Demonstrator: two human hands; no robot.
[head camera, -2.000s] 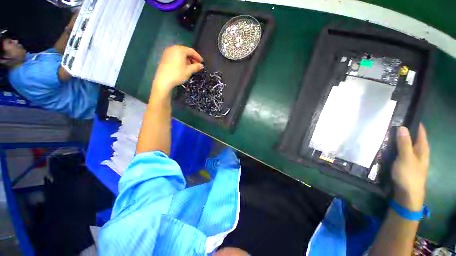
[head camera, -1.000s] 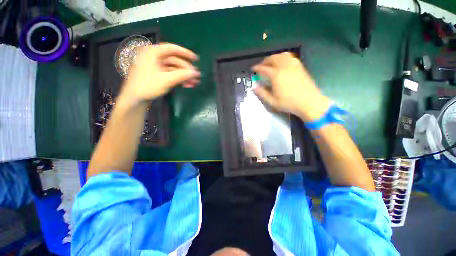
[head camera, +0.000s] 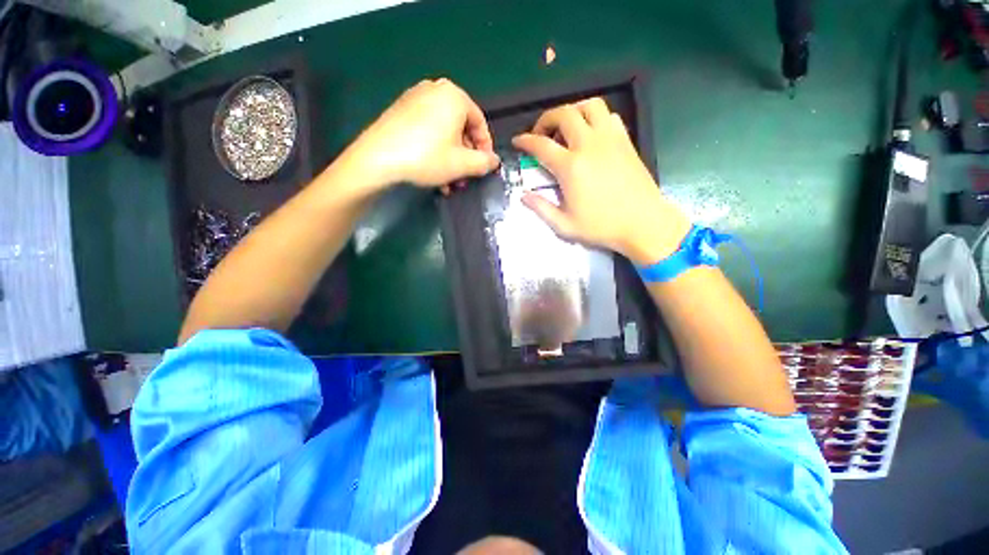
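Note:
The open device (head camera: 553, 260), with its large silver-white rectangle, lies in the black foam-lined fixture (head camera: 473, 325) in front of me. My left hand (head camera: 439, 141) is at the device's top left corner, thumb and fingers pinched together on a tiny dark piece that is too small to identify. My right hand (head camera: 596, 179), with a bright blue strap on the wrist, is over the device's top end. Its fingers are bent and cover most of the circuitry; whether they grip anything is hidden. A green patch (head camera: 528, 163) shows between the hands.
A black parts tray (head camera: 295, 119) at left holds a round dish of tiny silver grains (head camera: 255, 128) and a dark tangled pile (head camera: 217, 241). A black screwdriver (head camera: 794, 43) hangs at upper right. A slim black box (head camera: 900, 222) is at right, a purple-ringed object (head camera: 65, 106) at far left.
My left hand has moved from the small-parts pile to the device's top left corner. My right hand has moved from the fixture's lower right side to the device's top end.

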